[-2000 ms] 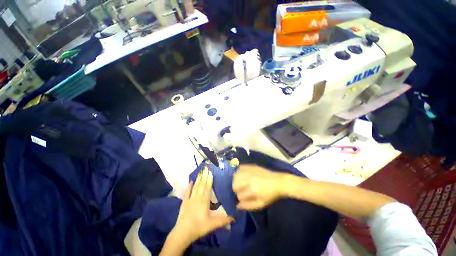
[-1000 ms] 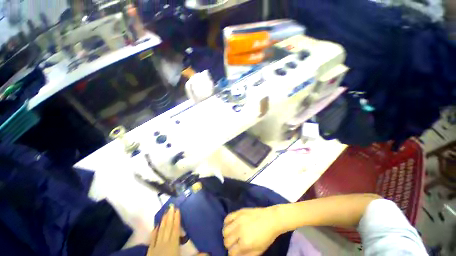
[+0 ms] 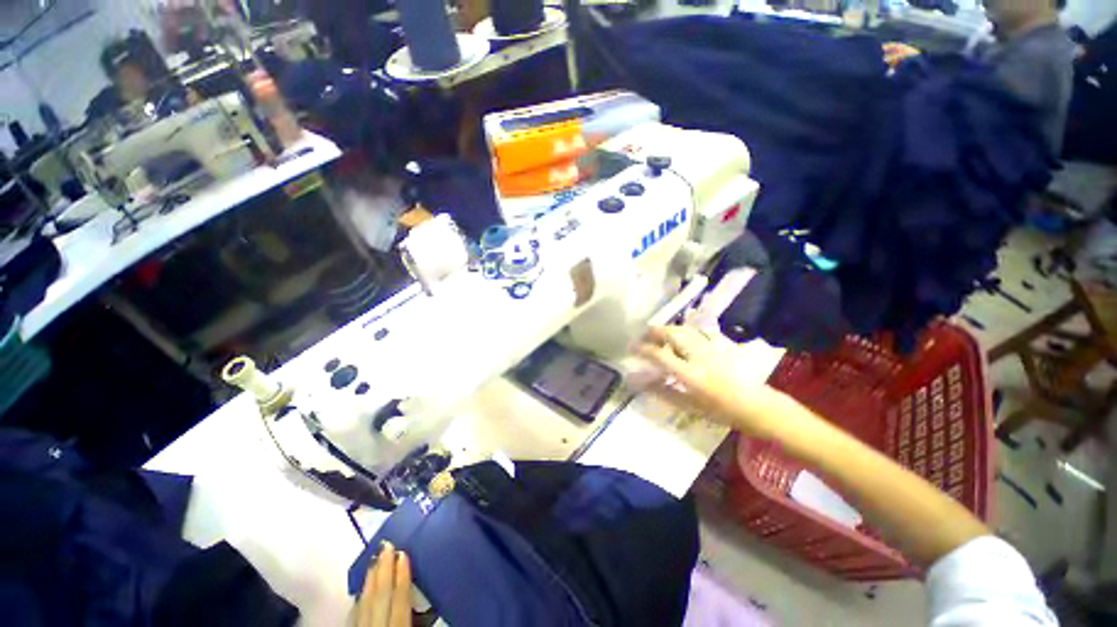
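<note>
Navy garment [image 3: 539, 539] lies bunched under the needle area [image 3: 423, 478] of the cream-white JUKI sewing machine [image 3: 490, 331]. My left hand [image 3: 386, 594] is cut off by the bottom edge; its fingers lie flat on the cloth's left part, just below the needle area, not gripping it. My right hand [image 3: 680, 367] is off the garment, over the table right of the smartphone [image 3: 570, 381], by the machine's pillar. Its fingers are bent and blurred, and whether they hold anything cannot be told. The small pink tool and white box seen there before are not clearly visible.
More navy cloth [image 3: 98, 539] is heaped at left. A red plastic basket [image 3: 857, 539] with a white slip stands right of the table. Orange-and-white boxes [image 3: 539, 153] and large thread spools [image 3: 429, 37] are behind the machine. A big navy pile [image 3: 833, 159] and a person [image 3: 1035, 74] are at back right.
My right hand has left the garment and moved right and away from me, to beside the machine's pillar. My left hand stays on the cloth. The view has swung right, showing more basket and floor.
</note>
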